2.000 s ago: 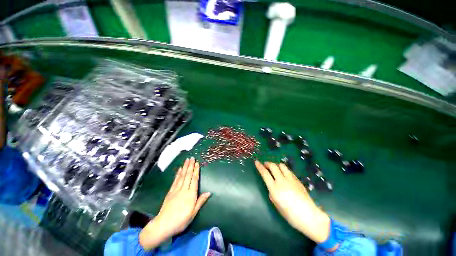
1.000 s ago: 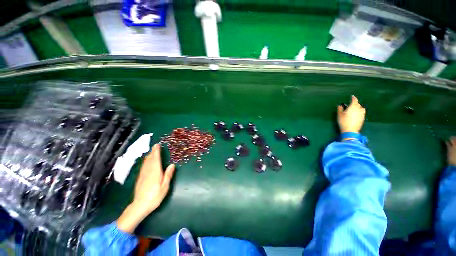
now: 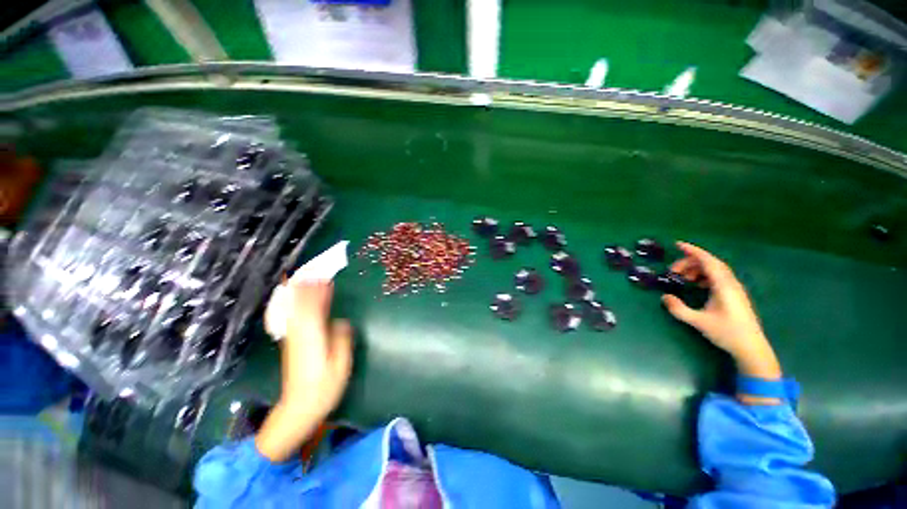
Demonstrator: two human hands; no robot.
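A loose heap of tiny red-brown parts [image 3: 418,256] lies on the dark-green surface. Black round parts [image 3: 564,262] lie in a loose cluster right of it. My right hand [image 3: 718,303] is at the cluster's right end, thumb and fingers curved around a dark round part between the tips. My left hand [image 3: 310,358] is blurred, at the lower left of the heap, its fingers over the white sheet [image 3: 323,263]; whether it grips the sheet cannot be told.
Clear blister trays [image 3: 159,249] with dark parts are stacked askew at left. A metal rail [image 3: 378,82] runs behind the surface, with papers [image 3: 820,65] and white pointed tips [image 3: 597,74] beyond. One small dark part [image 3: 879,233] lies far right.
My right hand reached out to a lone dark part and has come back beside the black cluster. My left hand has moved from the heap's edge onto the white sheet. The view has shifted.
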